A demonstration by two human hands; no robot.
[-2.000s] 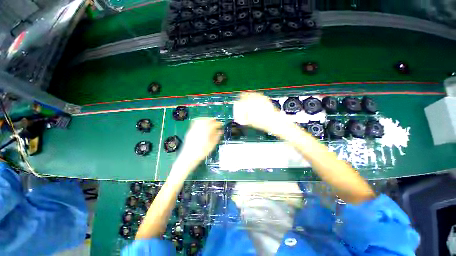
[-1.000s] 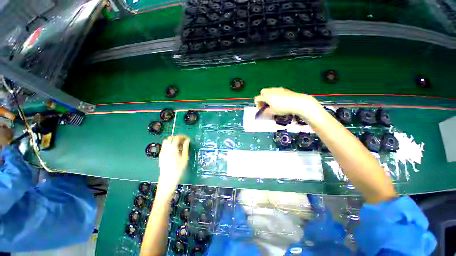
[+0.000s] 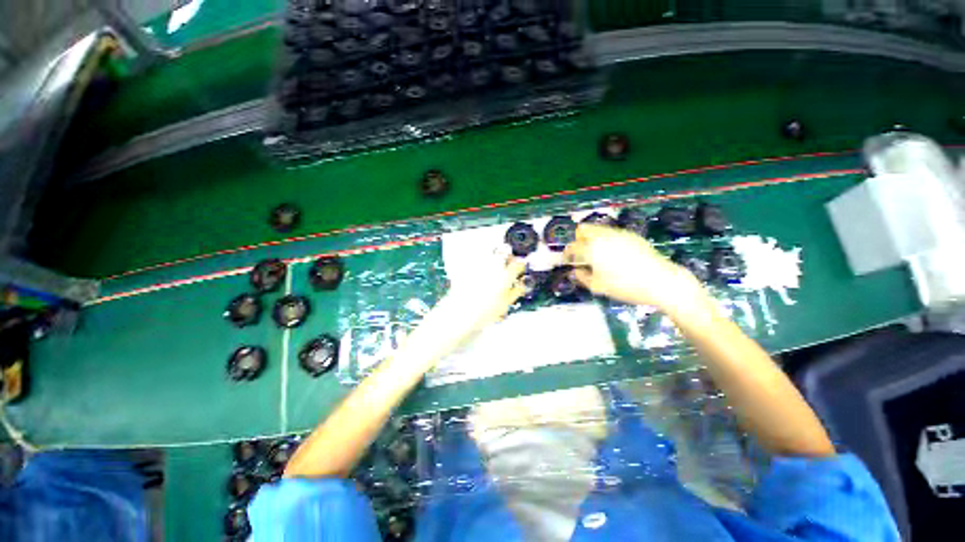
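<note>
Black round lens units stand in two rows, partly on the far white sheet (image 3: 473, 252); one back-row unit (image 3: 521, 238) shows at its left part. My left hand (image 3: 489, 288) is left of the front row, fingertips at a black unit (image 3: 531, 284); whether it grips it is unclear. My right hand (image 3: 617, 263) reaches in from the right, its curled fingers over the rows beside another front-row unit (image 3: 566, 281). The hands are blurred and no tool shows clearly. The near white sheet (image 3: 540, 337) lies below the hands.
Loose units (image 3: 290, 310) sit at bench left; small white pieces (image 3: 770, 267) heap at right, near a white box (image 3: 862, 224). Spaced units (image 3: 435, 182) lie on the belt before stacked trays (image 3: 434, 64). A part-filled blister tray (image 3: 400, 450) is beside the lap; a dark bin (image 3: 899, 408) stands lower right.
My left hand has moved right from the loose units at bench left to the rows. My right hand has come down toward the front row. More loose units stand at left. The view has shifted.
</note>
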